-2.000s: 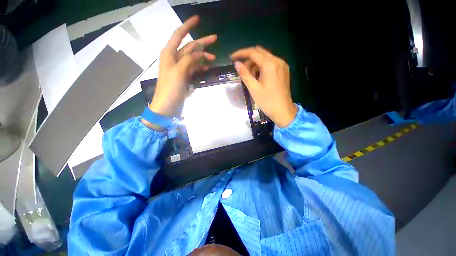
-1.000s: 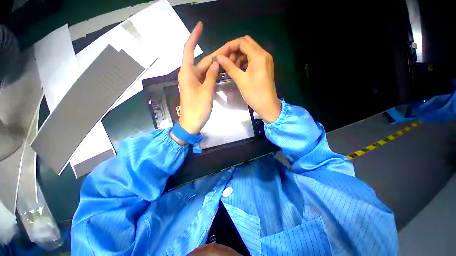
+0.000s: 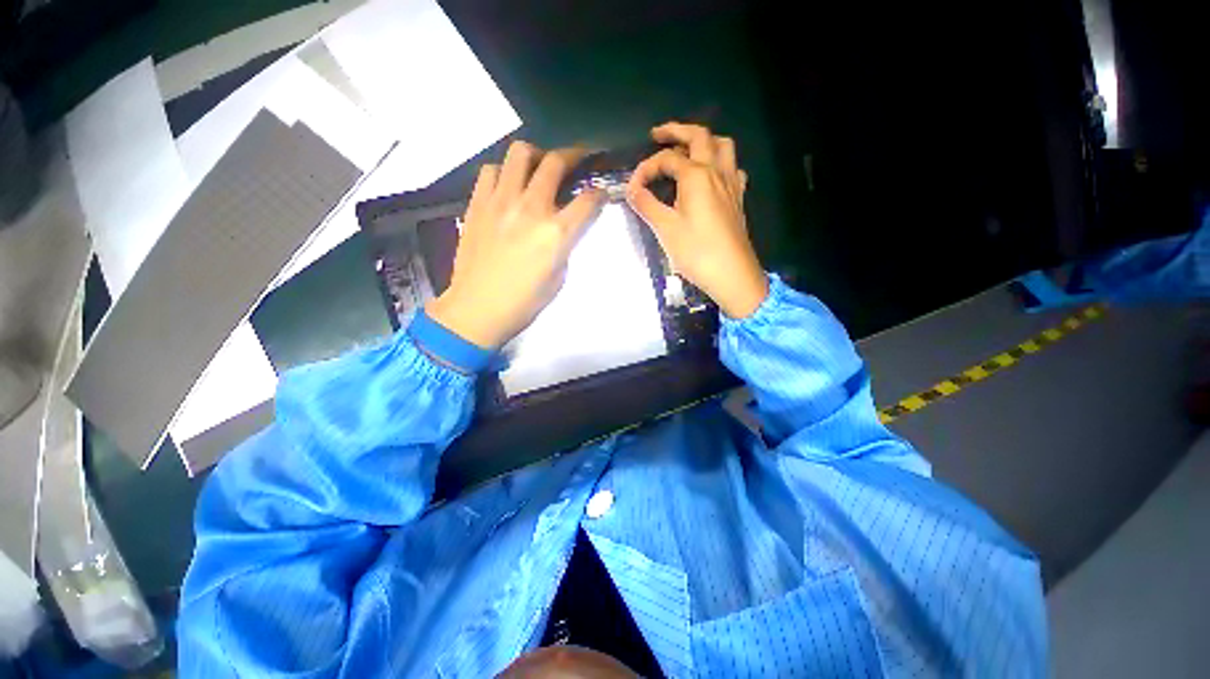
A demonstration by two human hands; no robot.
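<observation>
The open-backed tablet unit (image 3: 571, 422) lies slanted in front of me, a black frame around a bright, glaring silver-white battery (image 3: 591, 318). My left hand (image 3: 518, 246) lies over its upper left part, with its fingertips at the far edge of the battery. My right hand (image 3: 701, 219) is at the far edge too, thumb and index finger close together near my left thumb. Anything between the fingertips is too small to tell. A blue wrist strap (image 3: 451, 342) is on my left wrist.
A grey adhesive sheet (image 3: 212, 279) lies slantwise over white backing sheets (image 3: 425, 100) at the left. Clear plastic bags (image 3: 100, 597) are at the lower left edge. Another person's blue sleeve (image 3: 1154, 272) shows at the far right, above a yellow-black floor stripe (image 3: 995, 371).
My hands were raised with fingertips together above the unit's far edge. Now both have come down onto that edge, and my left fingers are bent over the unit.
</observation>
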